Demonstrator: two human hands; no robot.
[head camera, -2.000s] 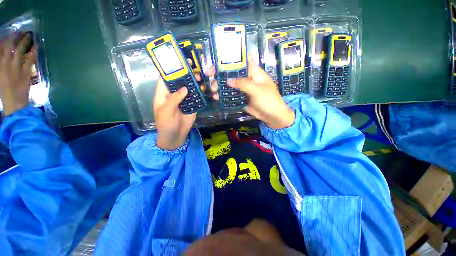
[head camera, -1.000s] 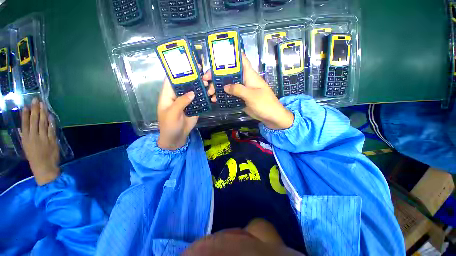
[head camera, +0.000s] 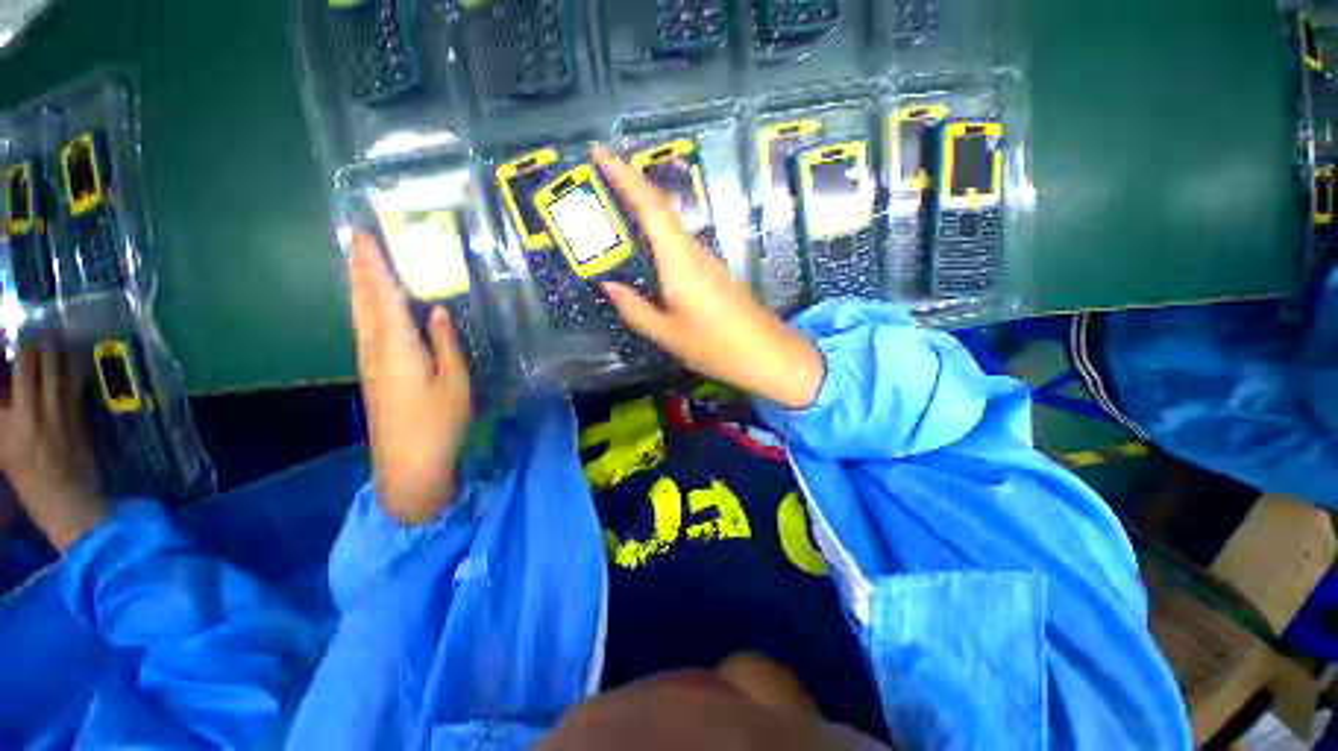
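Observation:
A keypad phone with a lit white screen and yellow frame (head camera: 427, 255) is in the left front pocket of the clear plastic tray (head camera: 660, 123). My left hand (head camera: 407, 385) is blurred at its lower part, fingers along its left side and thumb over the keypad; the grip is unclear. A second lit phone (head camera: 587, 223) lies tilted over another phone (head camera: 525, 200) in the adjoining pocket. My right hand (head camera: 707, 301) is at its right side, index finger and thumb spread apart, with no grip visible.
More phones stand in the tray's pockets, such as one at the right (head camera: 969, 206) and a back row (head camera: 660, 33). A neighbour's hand (head camera: 52, 440) is over another tray with phones (head camera: 91, 220) at left. Phones show at the right edge (head camera: 1321, 191). Cardboard boxes (head camera: 1269, 550) are lower right.
Both lit phones have moved from the raised, side-by-side hold down to the tray pockets. My left hand moved left; my right hand's fingers spread. The tray shifted slightly, and the neighbour's hand moved.

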